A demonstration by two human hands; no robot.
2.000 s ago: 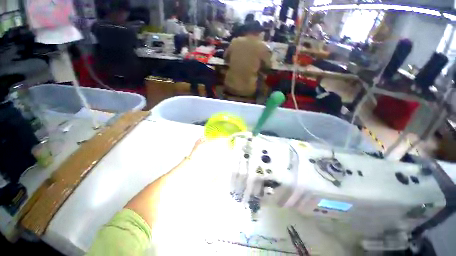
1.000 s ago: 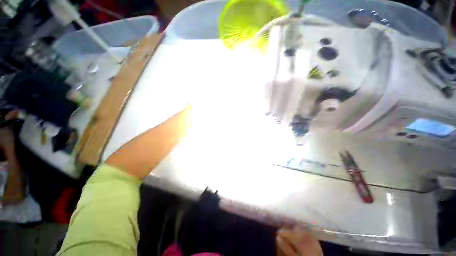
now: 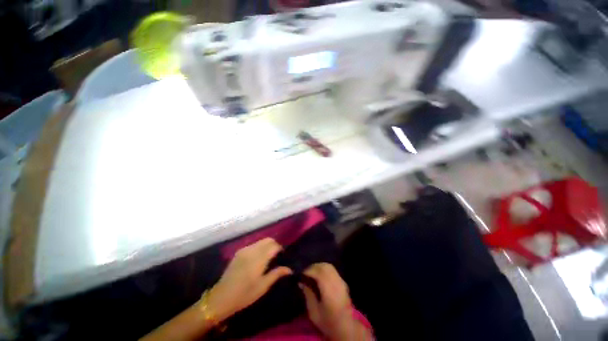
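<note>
My left hand (image 3: 248, 278), with a thin bracelet at the wrist, is at my lap below the table's front edge. Its fingers are closed on black cloth (image 3: 290, 293). My right hand (image 3: 328, 296) is just right of it, fingers bent and pinching the same black cloth. The picture is blurred, so the cloth's edges and exact finger grip are unclear. The white sewing machine (image 3: 280, 66) stands behind on the white table (image 3: 167, 160), its small screen lit. Red-handled thread snips (image 3: 315, 144) lie on the table in front of the machine.
A large black cloth pile (image 3: 427, 266) is right of my lap. A red plastic stool (image 3: 550, 216) is on the floor at right. A brown strip (image 3: 33, 206) runs along the left table edge. A yellow-green fan (image 3: 159, 43) and pale blue tub (image 3: 117, 76) are behind.
The view has turned down and right. My left hand has left the bright tabletop and come to my lap beside my right hand, onto black cloth. The red stool has come into view.
</note>
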